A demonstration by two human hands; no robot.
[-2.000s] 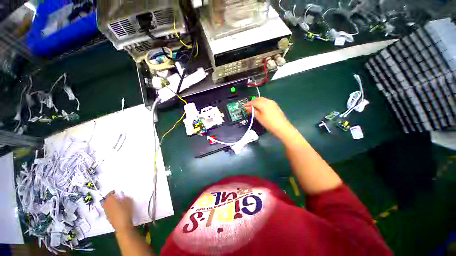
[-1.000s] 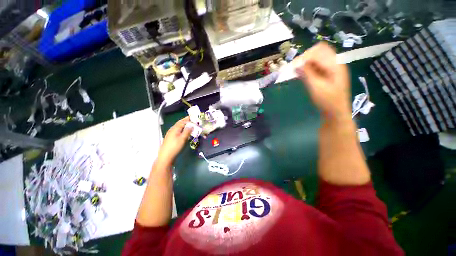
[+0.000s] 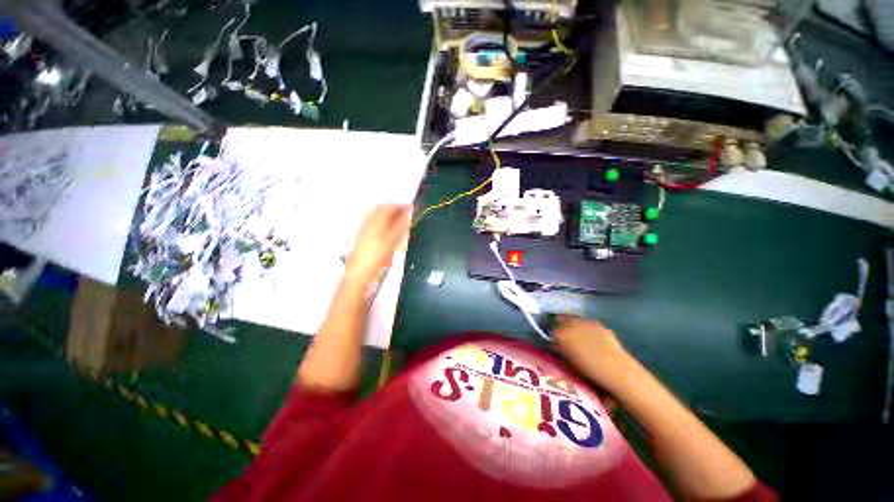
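The black test jig [image 3: 559, 270] lies in front of me, with a white socket block [image 3: 529, 211], a lit red switch [image 3: 515, 258] and a green fixture board [image 3: 610, 225]. A small charger board [image 3: 487, 218] is at the socket's left side. Its white output cable [image 3: 512, 291] runs down over the jig's front edge. My right hand [image 3: 585, 343] is closed on the cable's lower end, in front of the jig. My left hand [image 3: 377, 240] is blurred over the white sheet's right edge; whether it holds anything is hidden.
A tangled pile of boards and cables [image 3: 201, 235] lies on the white sheet [image 3: 323, 167]. A bench meter [image 3: 686, 118] with a red lead stands behind the jig. A white power strip [image 3: 520, 124] is behind left. Another board with cable [image 3: 784, 338] lies right.
My left hand has moved from the socket to the white sheet. My right hand has come down from the raised right side to the cable. The view has shifted, and the right-hand green buttons are uncovered.
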